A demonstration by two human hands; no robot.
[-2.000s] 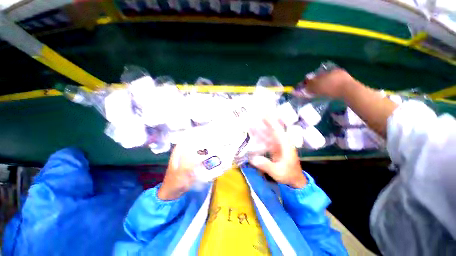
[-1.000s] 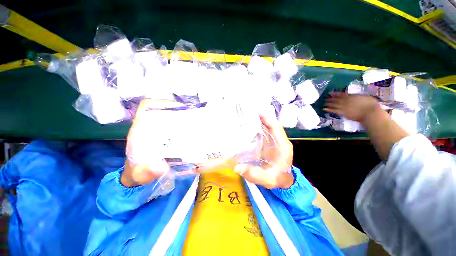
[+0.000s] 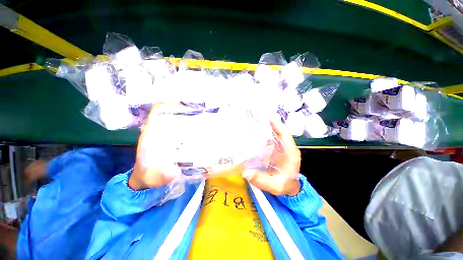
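A large white held pack (image 3: pixel 208 137) in clear film is in front of my chest, overexposed, with faint marks near its lower edge. My left hand (image 3: pixel 152 160) grips its left end and my right hand (image 3: pixel 279 165) grips its right end. Loose film hangs below by my left hand. Just beyond the pack, a jumbled pile of bagged white units (image 3: pixel 114 109) lies on the green surface (image 3: pixel 203 30). Parts of the pile are washed out and partly hidden by the pack.
A neater group of bagged units (image 3: pixel 398 114) with purple-grey printed parts lies at right. A yellow strip (image 3: pixel 345 73) runs behind the goods. A person's pale sleeve (image 3: pixel 416 198) is at lower right, and a blue-clad person's sleeve (image 3: pixel 71 188) is at left.
Since two seconds ago the pack has turned level and shows a different face. The neighbouring person's hand has left the right group. A hand now shows beside the blue sleeve at left.
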